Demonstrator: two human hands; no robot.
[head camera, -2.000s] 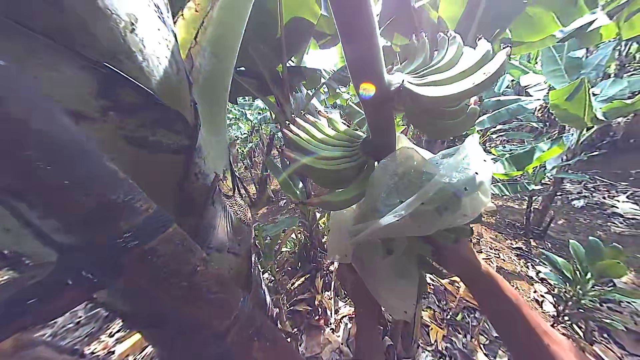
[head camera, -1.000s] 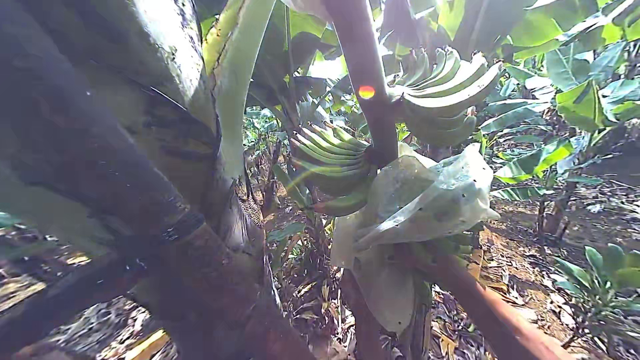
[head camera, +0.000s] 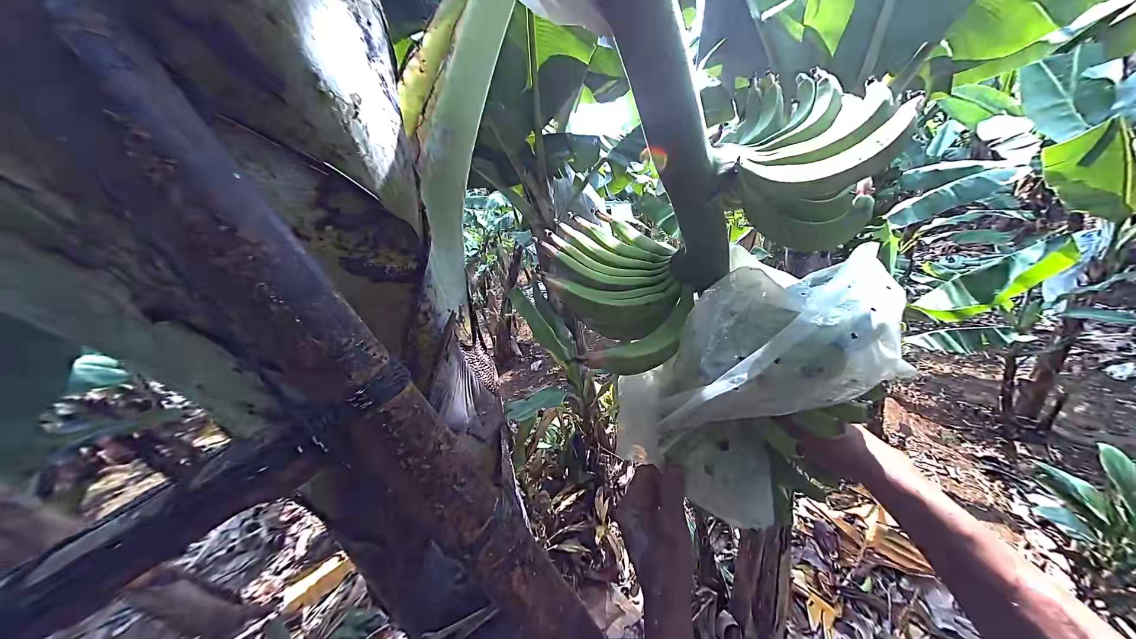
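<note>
A thick green banana stalk hangs down the middle, with a hand of green bananas on its left and another on its upper right. A translucent plastic bag with small holes is bunched around the lower bunch; green fingers show beneath it. My left hand is raised at the bag's lower left edge, its fingers mostly hidden by plastic. My right hand reaches in from the lower right, under the bag and against the lower bananas. Its fingers are hidden too.
A large banana pseudostem fills the left side, crossed by dark wooden poles tied together. Dry leaves litter the ground. More banana plants stand at the right, and a small leafy plant grows at the lower right.
The view has shifted a little, with the trunk and poles now farther right in it. Both arms stay close to the bag, which keeps nearly the same bunched shape.
</note>
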